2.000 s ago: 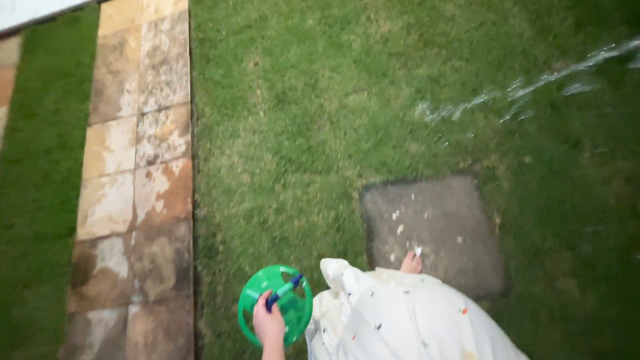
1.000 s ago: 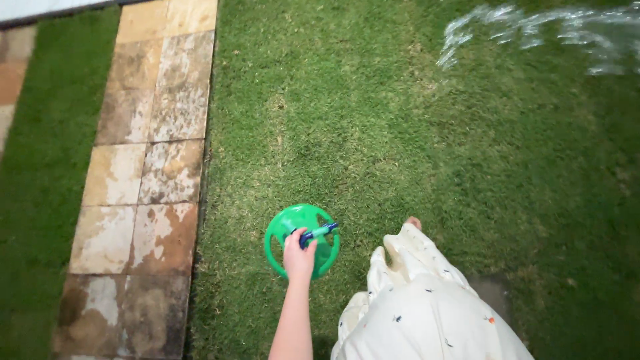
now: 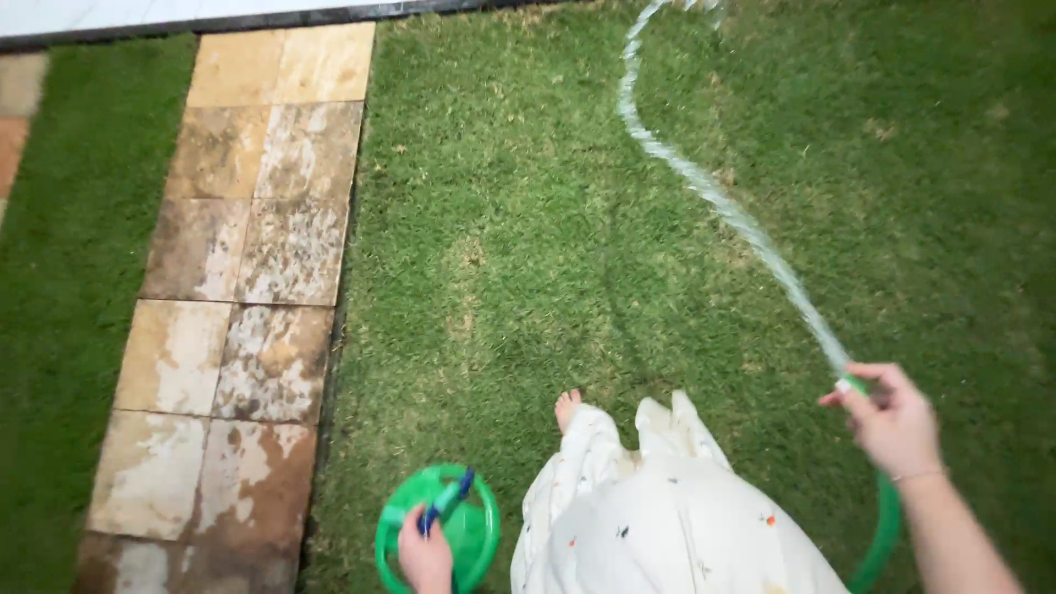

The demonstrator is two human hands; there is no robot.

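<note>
At the bottom left of the middle, my left hand (image 3: 426,551) is closed around a blue and green handle-like plastic part (image 3: 445,501), over a round green plastic reel (image 3: 483,528) with open cut-outs. On the right, my right hand (image 3: 895,421) grips a green garden hose (image 3: 884,528) near its end, fingers around the tip. A curving stream of water (image 3: 763,243) leaves the hose end and runs up and left over the grass. Which item the blue and green part belongs to cannot be told.
Grass (image 3: 528,247) lies ahead. A path of stained square stone tiles (image 3: 301,247) runs along the left, with more grass (image 3: 91,206) beyond it. A pale surface with a dark edge (image 3: 272,18) crosses the top left. My bare foot (image 3: 568,408) shows past white patterned clothing (image 3: 660,528).
My right hand and the hose have come into view at the right. The water now bends up and left from the hose end. My left hand still holds the blue and green part at the reel.
</note>
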